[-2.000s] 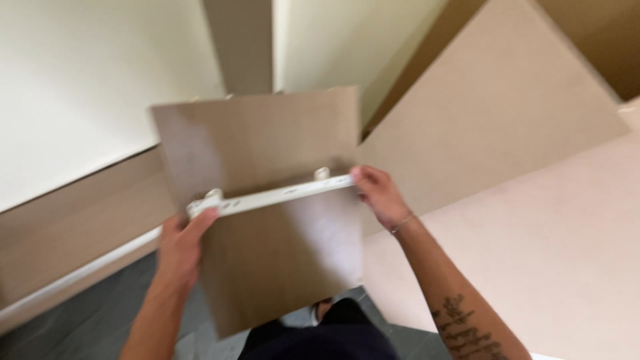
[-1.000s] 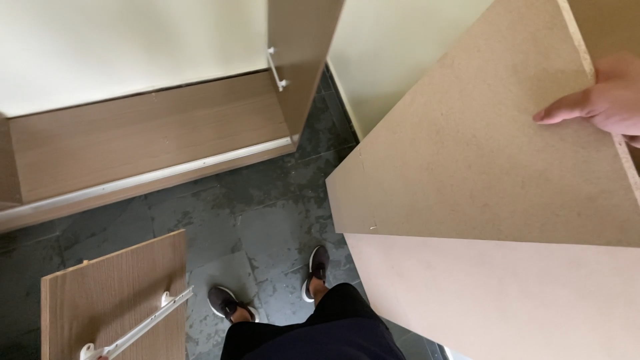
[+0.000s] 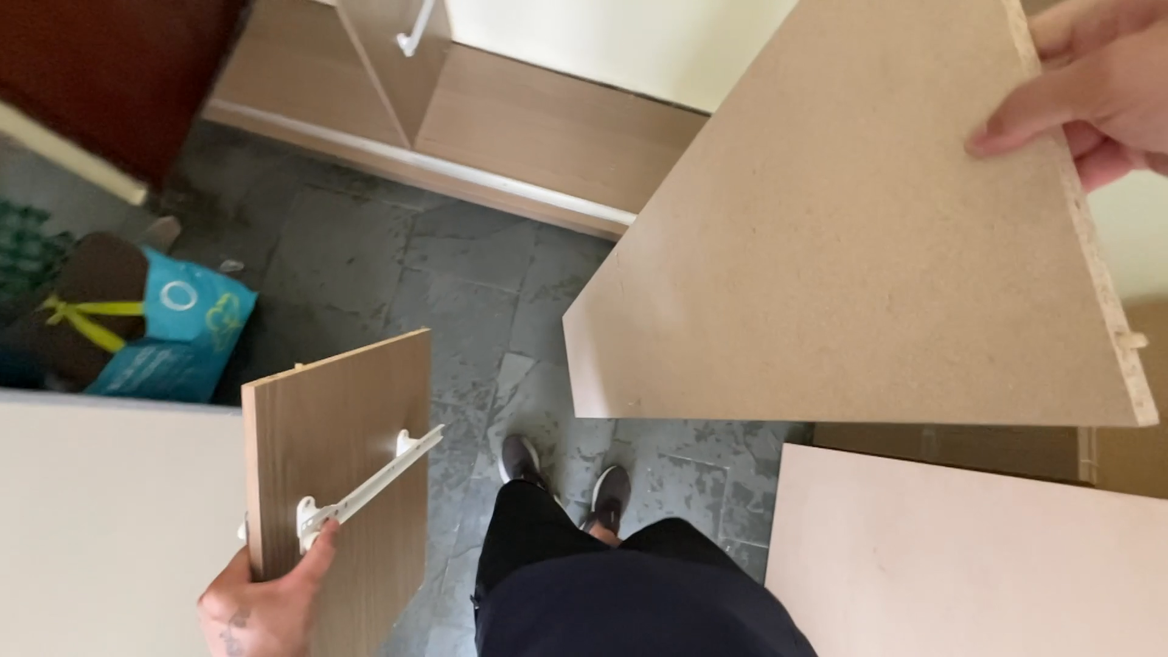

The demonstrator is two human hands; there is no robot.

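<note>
At lower left, my left hand (image 3: 269, 593) grips the edge of a wood-grain board (image 3: 365, 474), its thumb on the near end of a white metal drawer runner (image 3: 379, 484) fixed across the board's face. The board hangs tilted above the floor, with a dowel in its top edge. At upper right, my right hand (image 3: 1086, 96) holds a large fibreboard panel (image 3: 849, 228) by its rough edge, the thumb on its face. Part of that hand is cut off by the frame. A wooden dowel (image 3: 1134, 340) sticks out of this panel's edge.
Along the wall stands a wood-grain cabinet base (image 3: 538, 119) with an upright divider (image 3: 392, 55). A pale panel (image 3: 958, 557) lies at lower right and a cream surface (image 3: 109, 520) at lower left. A blue bag (image 3: 182, 328) with yellow ties is on the slate floor (image 3: 456, 265).
Two seconds ago both my hands were on the board with the runner; my right hand has since let go and taken the large panel. The view has swung, bringing the blue bag into sight.
</note>
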